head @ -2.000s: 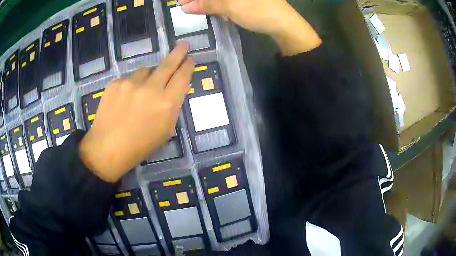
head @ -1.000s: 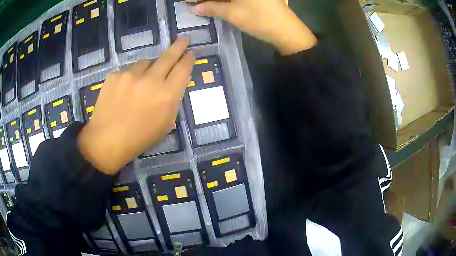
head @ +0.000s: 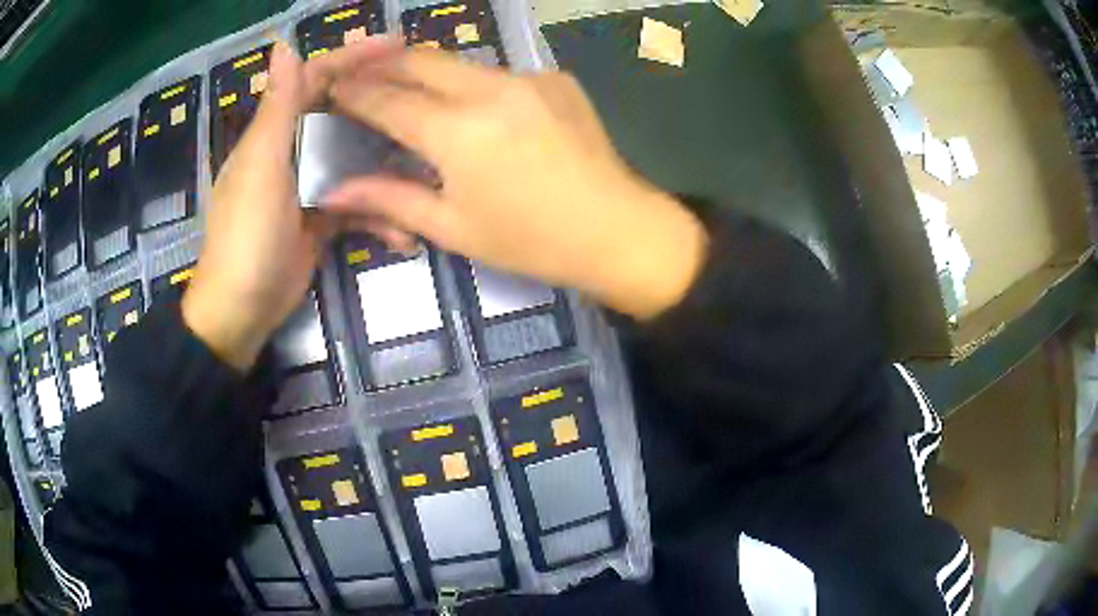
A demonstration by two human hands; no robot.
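Note:
A silvery-grey adhesive sheet [head: 323, 159] is held between my two hands above the tray. My left hand [head: 249, 217] is upright at its left edge, fingers pointing up. My right hand [head: 518, 169] reaches in from the right, fingertips and thumb around the sheet. Whether it is one piece or several is unclear. Below, black frames with yellow tabs and copper-coloured squares sit in pockets of the clear blister tray [head: 635, 505]. A frame [head: 403, 301] below my hands carries a white-looking sheet; front-row frames carry grey ones [head: 568, 491]. My hands hide part of the upper rows.
An open cardboard box [head: 1017, 181] at the right holds loose white and grey pieces [head: 933, 157]. Yellowish paper scraps [head: 661, 41] lie on the green bench [head: 710, 132] behind my right arm. My dark sleeves cover parts of the tray's left side and the bench.
My right hand has moved left and down from the upper right frame, and my left hand has turned upright and moved up. The silvery sheet now shows between them. Paper scraps have come into view.

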